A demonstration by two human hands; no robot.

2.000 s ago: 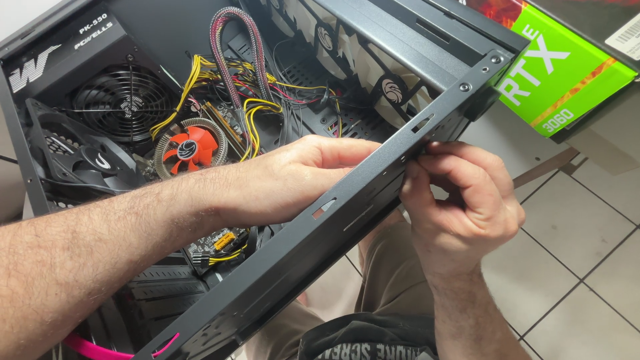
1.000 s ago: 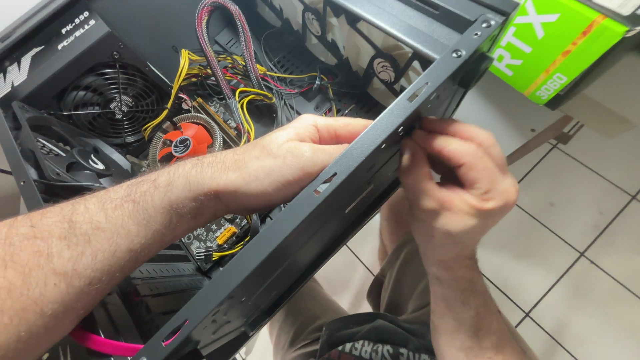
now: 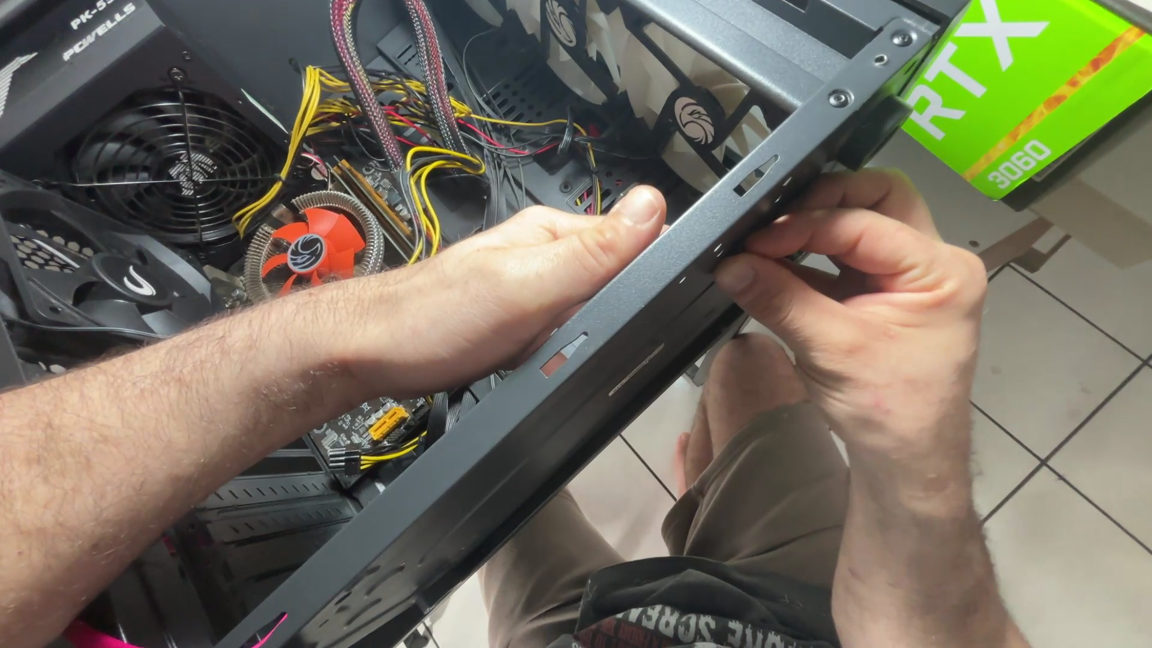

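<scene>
An open black computer case lies tilted, its metal frame rail point(image 3: 504, 405) running diagonally across the view. My left hand point(image 3: 549, 270) reaches inside the case behind the rail, thumb showing; its fingers are hidden. On the rail's outer side is my right hand point(image 3: 864, 279), thumb and index finger pinched together against the metal; whatever is between them cannot be seen. Left of my left hand sits a CPU cooler with an orange fan point(image 3: 319, 247). Yellow power cables point(image 3: 310, 117) and a braided sleeved cable point(image 3: 360, 81) run above it. Part of the motherboard point(image 3: 360, 432) shows below my left forearm.
A power supply with a round fan point(image 3: 180, 166) fills the upper left, above a black case fan point(image 3: 117, 279). More case fans point(image 3: 693, 117) line the far side. A green graphics card box point(image 3: 1026, 90) stands at the upper right. My legs are below the rail, over floor tiles point(image 3: 1062, 423).
My left thumb has lifted into view beside the rail. My right hand stays pinched at about the same place on the rail's outer side.
</scene>
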